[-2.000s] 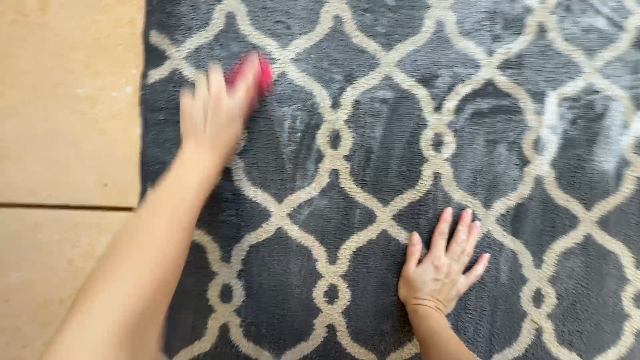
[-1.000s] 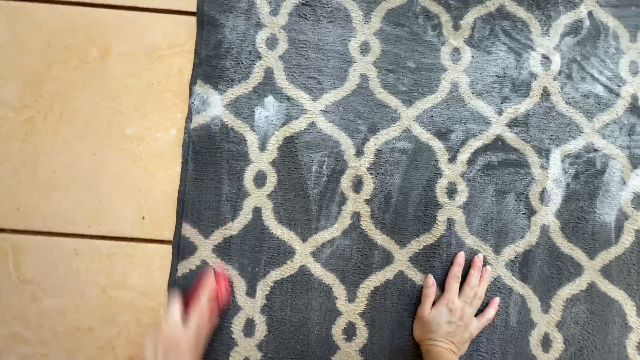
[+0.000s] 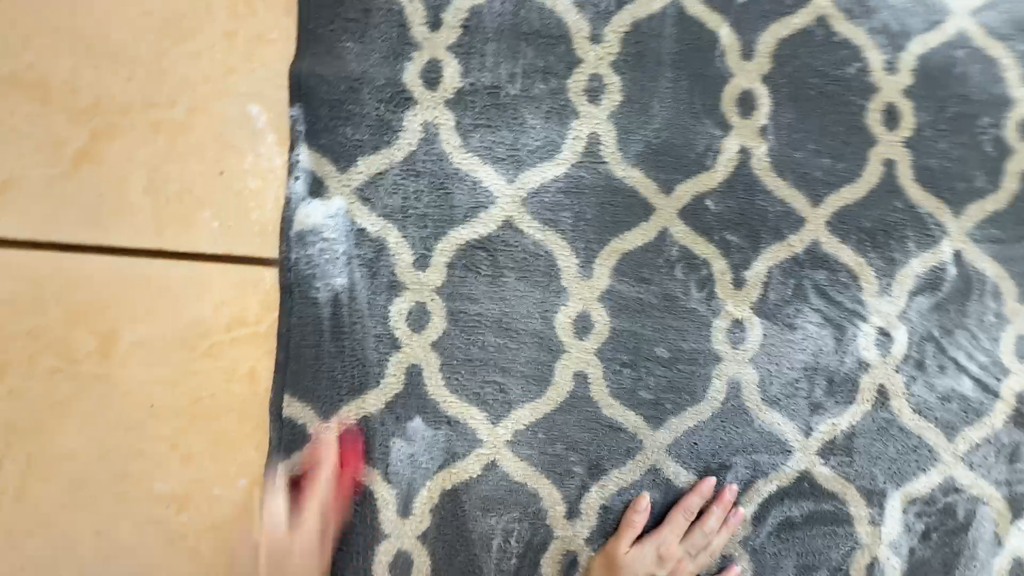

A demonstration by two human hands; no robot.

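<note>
A dark grey rug (image 3: 512, 320) with a cream trellis pattern fills most of the head view. Near its left edge, at the bottom, my left hand (image 3: 300, 504) grips a red object (image 3: 350, 468), perhaps a brush; motion blur hides its exact kind. My right hand (image 3: 672, 536) lies on the rug at the bottom, fingers spread, holding nothing. White powder or foam (image 3: 322, 228) sits in a patch by the rug's left edge, and a smaller white patch (image 3: 416, 452) is just right of the red object. Whitish smears cover the right side.
Beige floor tiles (image 3: 136, 384) run along the left of the rug, with a dark joint (image 3: 136, 250) between them. Faint white marks (image 3: 260, 128) show on the upper tile near the rug's edge.
The view has shifted over the rug, bringing the white patch at the left edge further into sight. My left hand still holds the red object; my right hand remains spread on the rug.
</note>
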